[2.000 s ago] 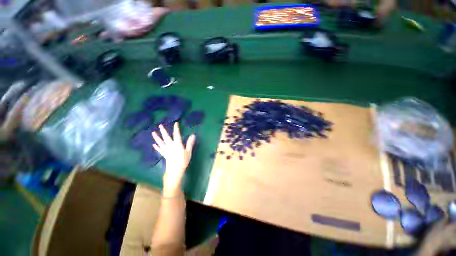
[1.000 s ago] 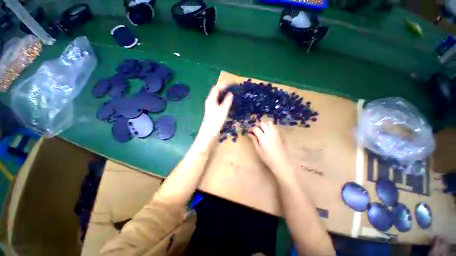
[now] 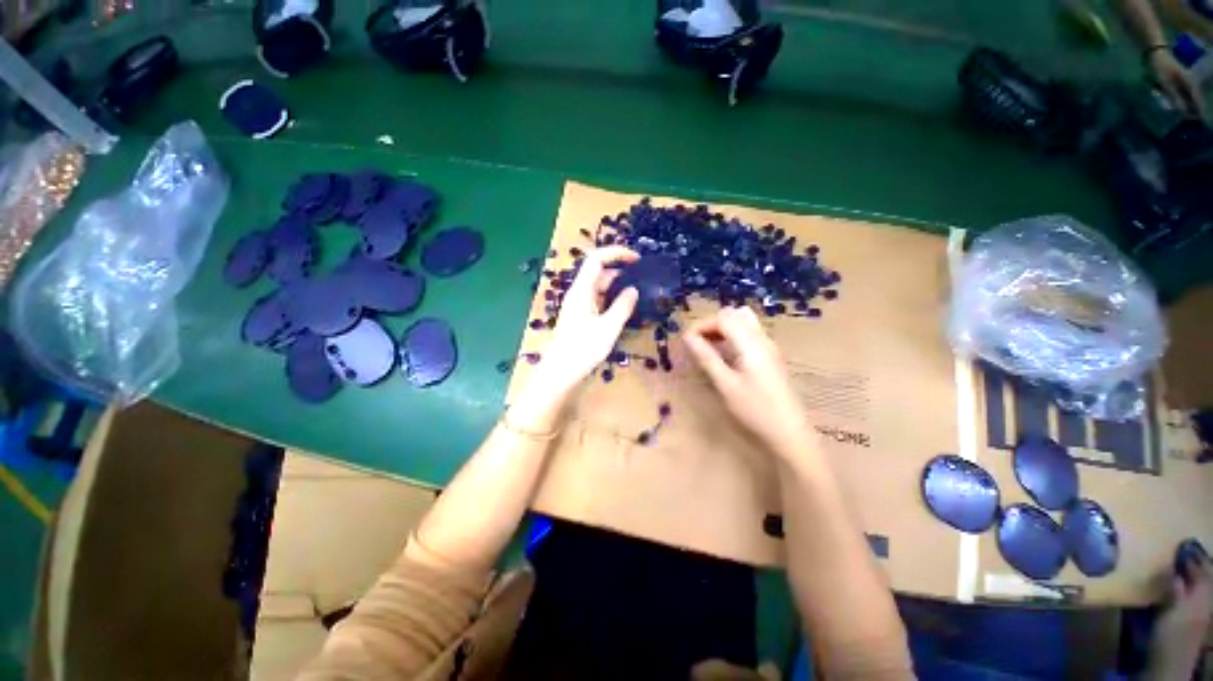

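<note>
My left hand [image 3: 595, 319] holds a dark oval cover [image 3: 648, 289] by its left side, over the cardboard. My right hand [image 3: 736, 357] is just right of the cover, thumb and fingertips pinched together; whether a small part is between them cannot be told. Small dark buttons [image 3: 745, 260] lie heaped on the cardboard [image 3: 878, 399] behind and around both hands, with a few scattered toward me. A loose pile of dark oval covers [image 3: 353, 286] lies on the green surface at the left.
Clear plastic bags lie at the far left [image 3: 127, 273] and at the right [image 3: 1055, 313]. Several shiny oval covers [image 3: 1031, 539] lie at the lower right, near another person's hand [image 3: 1181, 619]. Black fan assemblies [image 3: 428, 33] stand across the line. An open carton [image 3: 160, 532] is at the lower left.
The dark cover in my left hand now shows clearly in front of the heap. My right hand has moved slightly right. One shiny cover at the lower right is gone from its place.
</note>
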